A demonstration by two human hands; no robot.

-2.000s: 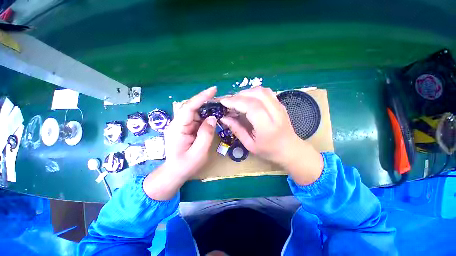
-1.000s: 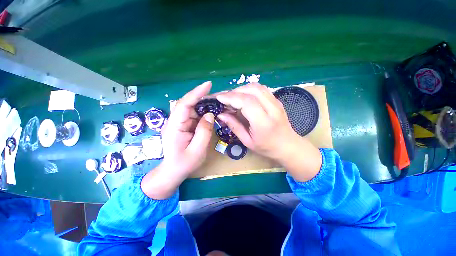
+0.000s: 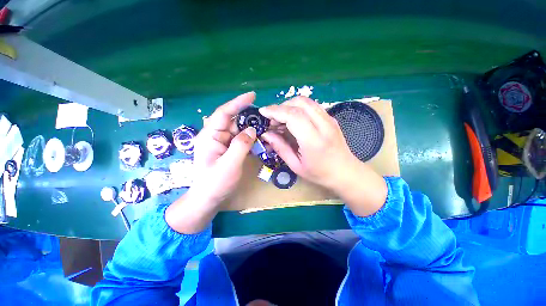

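Note:
My left hand point(image 3: 218, 156) and my right hand point(image 3: 317, 143) hold a small black round electronic unit point(image 3: 252, 119) between their fingertips above the tan board. My left thumb presses on its near edge. My right fingertips touch its right side. Its round face with rings shows upward. Just below the hands, a dark part, a small pale rectangle with a yellow edge point(image 3: 266, 173) and a small black disc with a pale centre point(image 3: 284, 177) sit over the board. My right fingers partly hide what lies between the unit and these parts.
The tan work board point(image 3: 383, 173) carries a large black mesh disc point(image 3: 355, 131). Several waiting units point(image 3: 158, 144) and a white reel point(image 3: 54, 155) lie at left, below a grey metal upright point(image 3: 72, 77). At right are an orange-and-black tool point(image 3: 477, 161) and a black fan point(image 3: 513, 97).
The unit has been tilted between my fingertips, so its round face now shows more than before. My hands have otherwise stayed in nearly the same place.

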